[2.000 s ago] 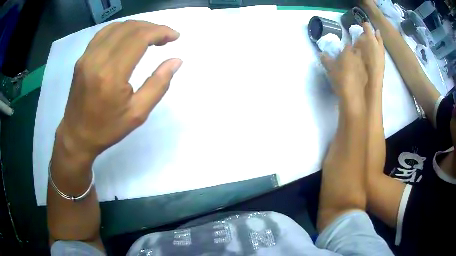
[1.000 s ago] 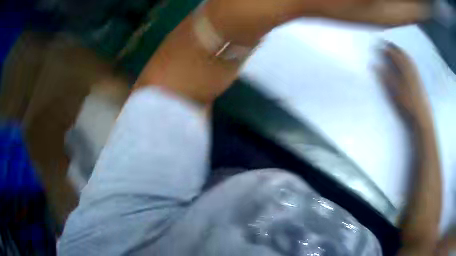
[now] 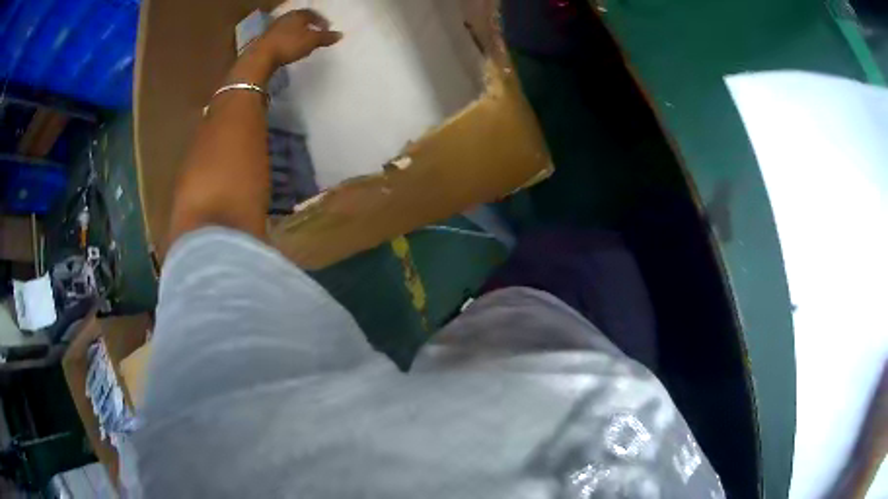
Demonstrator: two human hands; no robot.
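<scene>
My left hand [image 3: 295, 37], with a bracelet on its wrist, reaches into a large open brown master carton [image 3: 419, 195] at the upper left. Its fingers are bent over a large white layer pad [image 3: 365, 107] inside. A pale retail box [image 3: 253, 31] shows just beside the hand; whether the fingers grip anything is not clear. More greyish boxes [image 3: 289, 166] lie in rows under my wrist, partly hidden. My right hand is not seen; only a blurred strip of an arm shows at the right edge.
The carton's near wall has a torn edge. The green bench [image 3: 725, 214] with its white cover sheet [image 3: 828, 244] is on the right. Blue bins [image 3: 73, 44] stand at the upper left. A smaller open carton [image 3: 112, 390] is at the lower left.
The view has swung left from the bench to the carton. My left hand has moved off the bench into the carton. The blowers and the neighbouring person have left the view.
</scene>
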